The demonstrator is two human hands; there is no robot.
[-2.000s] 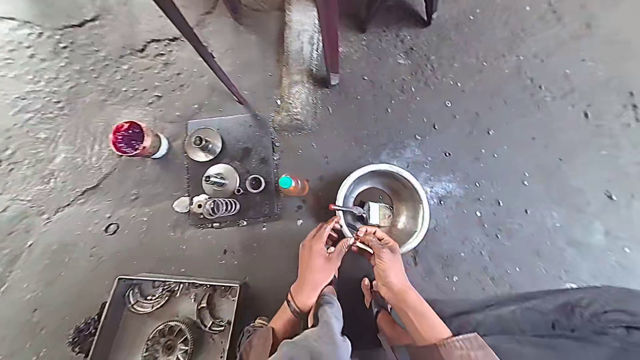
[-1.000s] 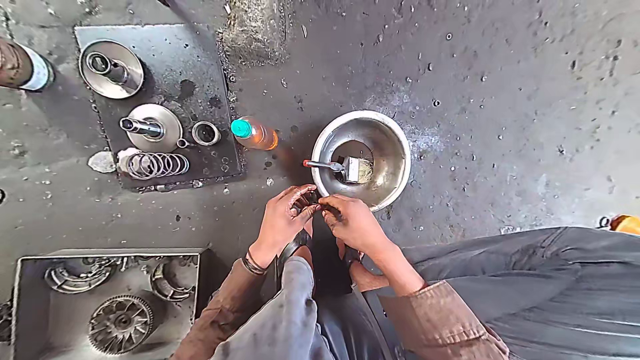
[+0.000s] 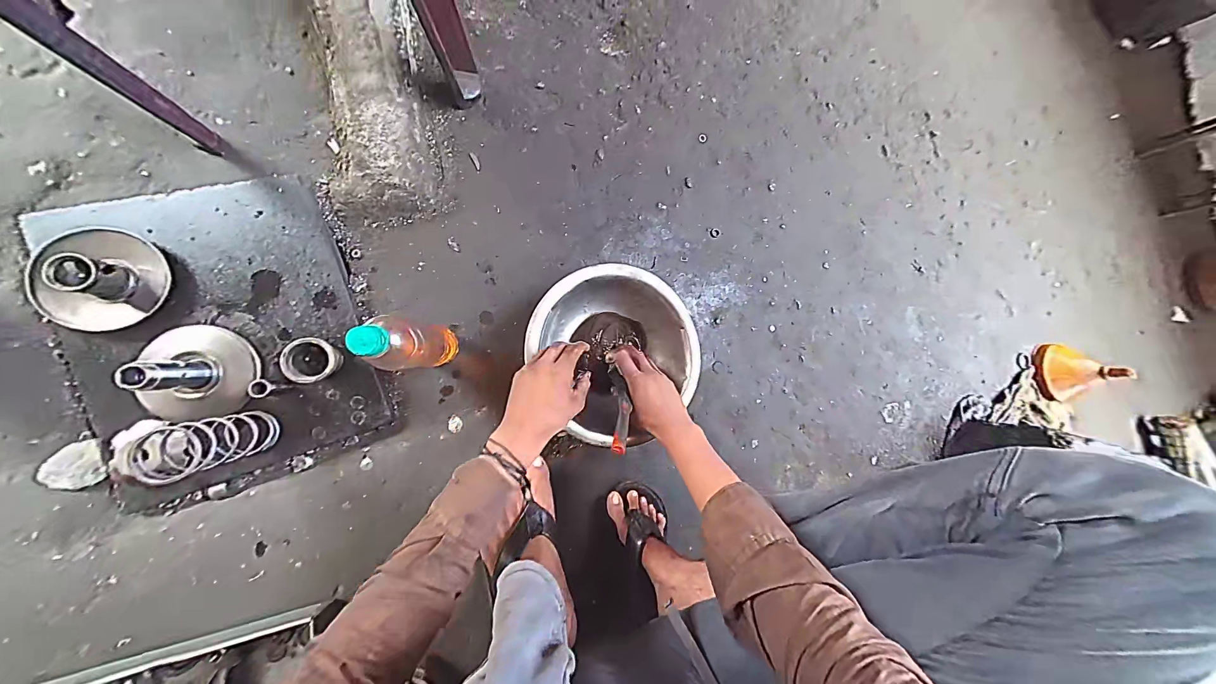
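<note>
Both hands are over a steel bowl (image 3: 682, 318) on the floor. My right hand (image 3: 648, 391) has its fingers around a brush (image 3: 622, 418), whose red-tipped handle points back toward my feet at the bowl's near rim. My left hand (image 3: 546, 394) is at the bowl's left side, fingers bent inward; whether it grips a small part is hidden. Dark liquid (image 3: 608, 332) lies in the bowl's bottom. To the left stands a plastic bottle (image 3: 408, 344) with a green cap and orange liquid.
A flat slab (image 3: 237, 228) at left bears metal pulley discs (image 3: 100, 280), a collar (image 3: 311, 361) and a coil spring (image 3: 204, 446). A metal tray's edge (image 3: 190, 646) shows lower left. An orange funnel (image 3: 1069, 372) lies right. Stool legs (image 3: 446, 47) stand ahead.
My hands have moved from the near side of the bowl to over its inside. The brush, which lay in the bowl with its handle to the left, is now at my right hand. The view has shifted.
</note>
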